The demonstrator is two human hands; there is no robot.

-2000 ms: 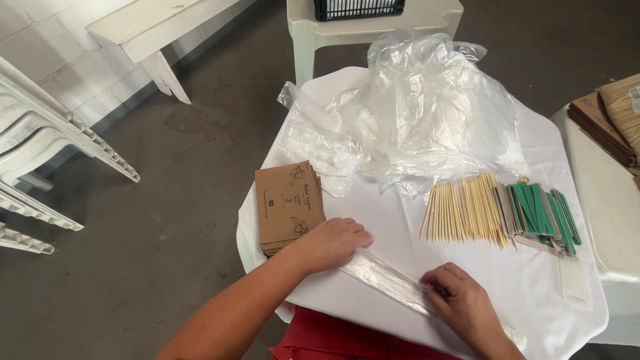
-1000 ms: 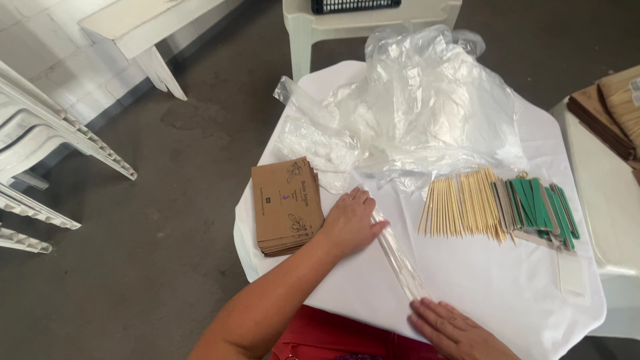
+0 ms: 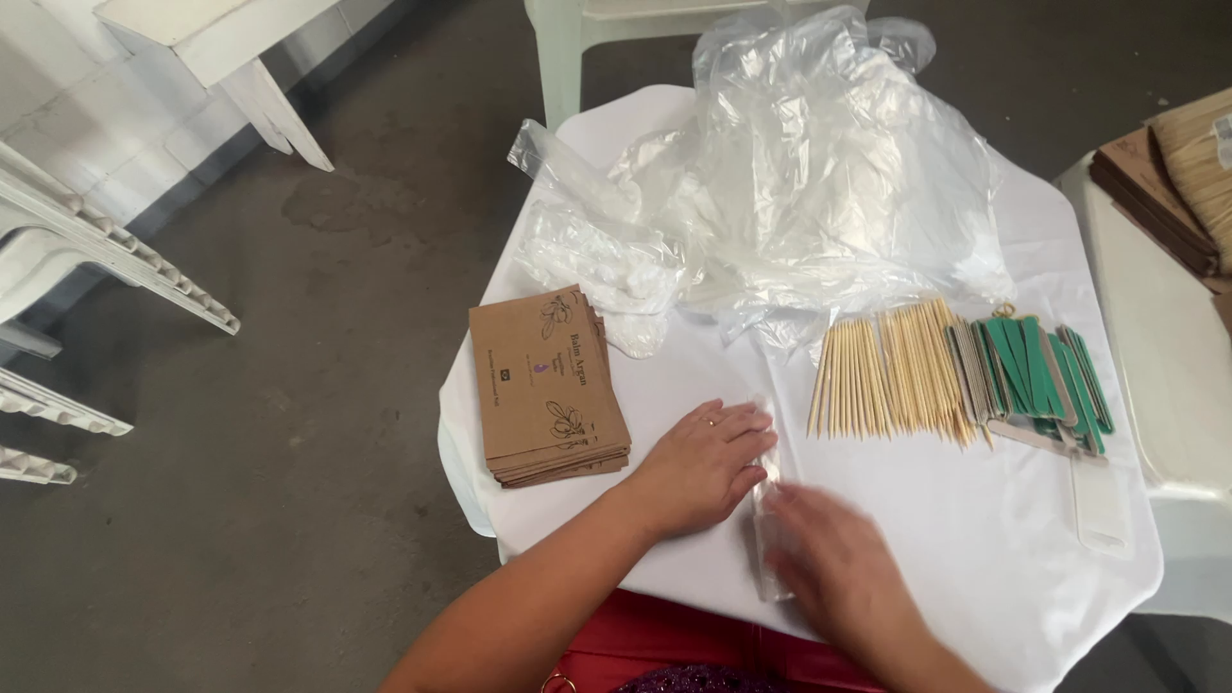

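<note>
My left hand (image 3: pixel 707 467) lies flat over the upper part of a long folded strip of clear plastic (image 3: pixel 773 568) on the white-covered table. My right hand (image 3: pixel 833 553), blurred, touches the strip's right side lower down; whether its fingers grip it is unclear. Left of my hands is a stack of printed brown paper envelopes (image 3: pixel 539 385). To the right, wooden sticks with pointed ends (image 3: pixel 890 371) lie in a row beside green and grey nail files (image 3: pixel 1035 375). A large heap of clear plastic bags (image 3: pixel 828 173) covers the table's far side.
The table's white cloth (image 3: pixel 924 529) hangs over its edge. A flat whitish piece (image 3: pixel 1100 505) lies near the right edge. At right, a white plastic chair (image 3: pixel 1165 414) holds more brown envelopes (image 3: pixel 1145 192) and sticks. Stacked white chairs (image 3: pixel 106 250) and a white bench (image 3: pixel 221 38) stand left.
My right hand has moved up along the plastic strip, toward my left hand. The strip, slanted across the table earlier, now runs nearly straight away from me.
</note>
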